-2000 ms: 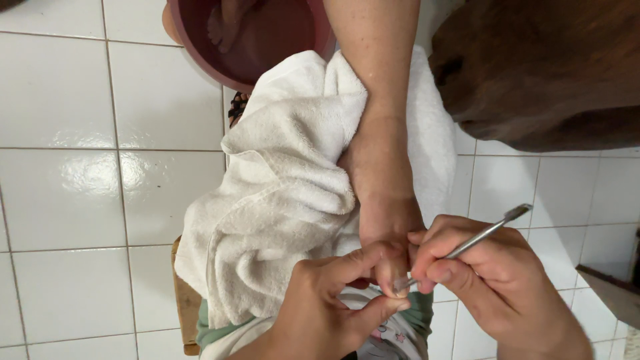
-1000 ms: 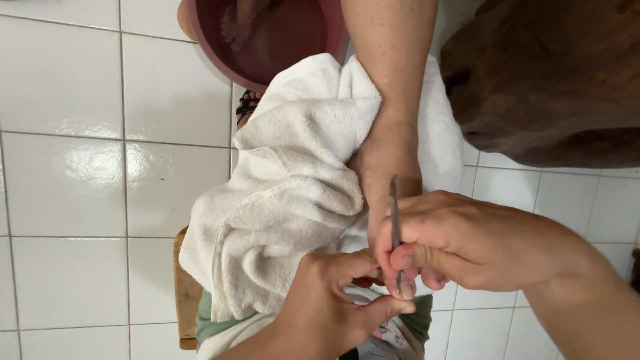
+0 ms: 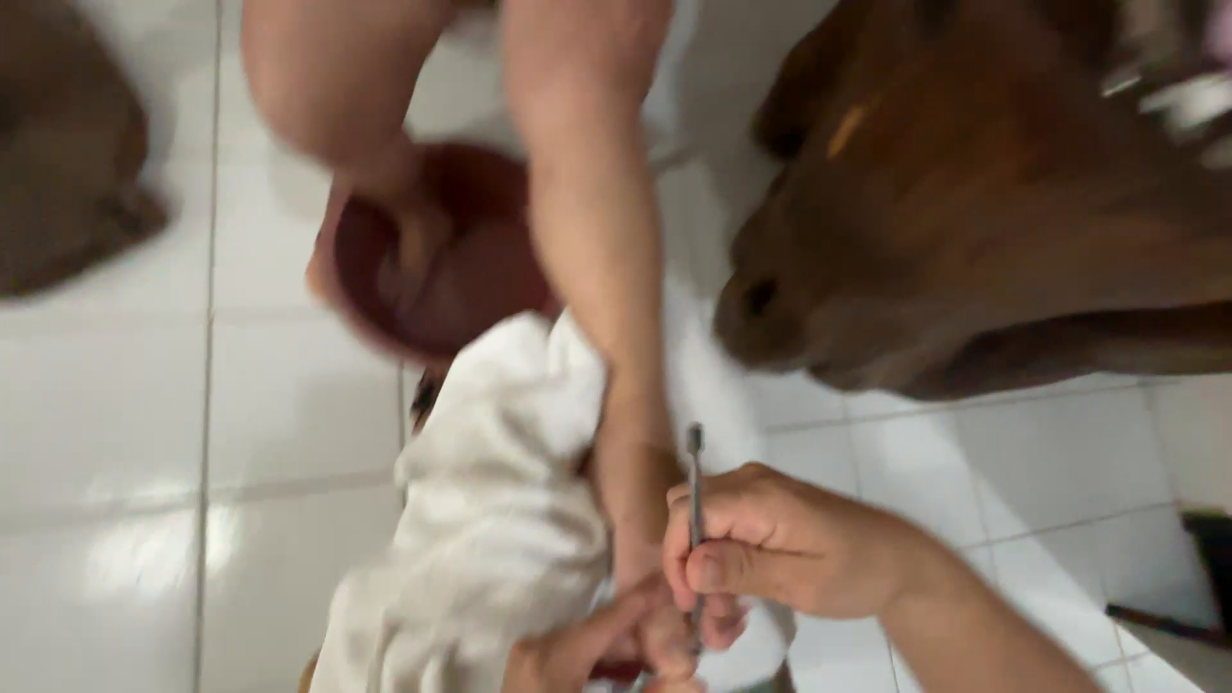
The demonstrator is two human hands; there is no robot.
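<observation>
My right hand (image 3: 780, 549) grips a thin metal cuticle pusher (image 3: 696, 510), held nearly upright in the picture, with its lower tip at a toe of another person's foot (image 3: 640, 539). My left hand (image 3: 587, 640), at the bottom edge, holds the toes of that foot; its lower part is cut off by the frame. The foot rests on a white towel (image 3: 500, 481), which spreads to its left. The view is blurred, so the exact contact of the tip cannot be told.
A dark red basin (image 3: 351, 308) with the person's other foot (image 3: 423, 250) in it stands at upper centre. A brown wooden piece with an uneven edge (image 3: 962, 231) fills the upper right, another brown object (image 3: 67, 154) the upper left. White floor tiles (image 3: 106, 404) lie around.
The view has shifted up, showing more of the legs and basin. The tool, slanted to the right two seconds ago, now stands nearly upright in my right hand. My left hand remains at the toes.
</observation>
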